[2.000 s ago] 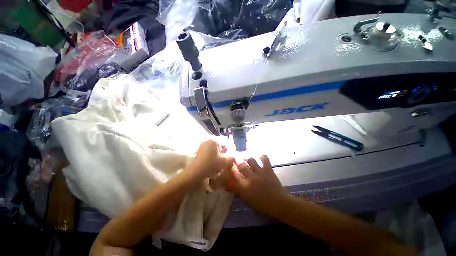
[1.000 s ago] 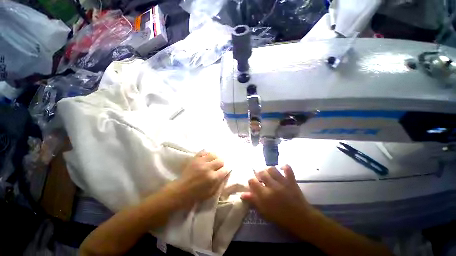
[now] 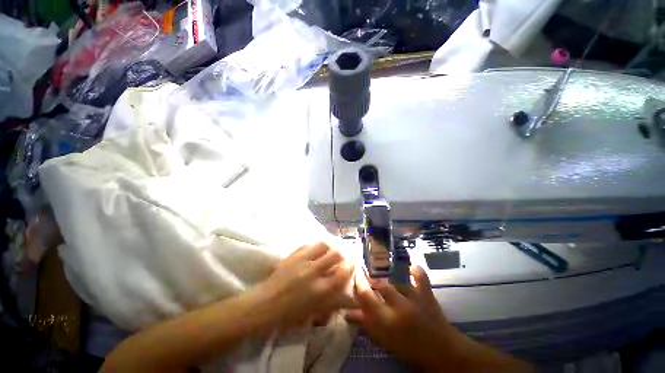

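A cream-white garment lies heaped left of the needle area of the white sewing machine. My left hand presses on and grips the cloth just left of the needle area, fingers bunched. My right hand is at the cloth's right edge, fingertips close to the metal parts at the head's left end. The cloth under its fingers is partly hidden. Presser foot and needle are hidden by the head and glare.
Dark thread snips lie on the machine bed to the right, partly behind the head. A dark ribbed knob stands on the head. Clear plastic bags and a white box lie behind and left.
The view has shifted and now looks more from above the machine head. My hands moved apart from their earlier bunched place at the needle, then closer together again, still on the cloth.
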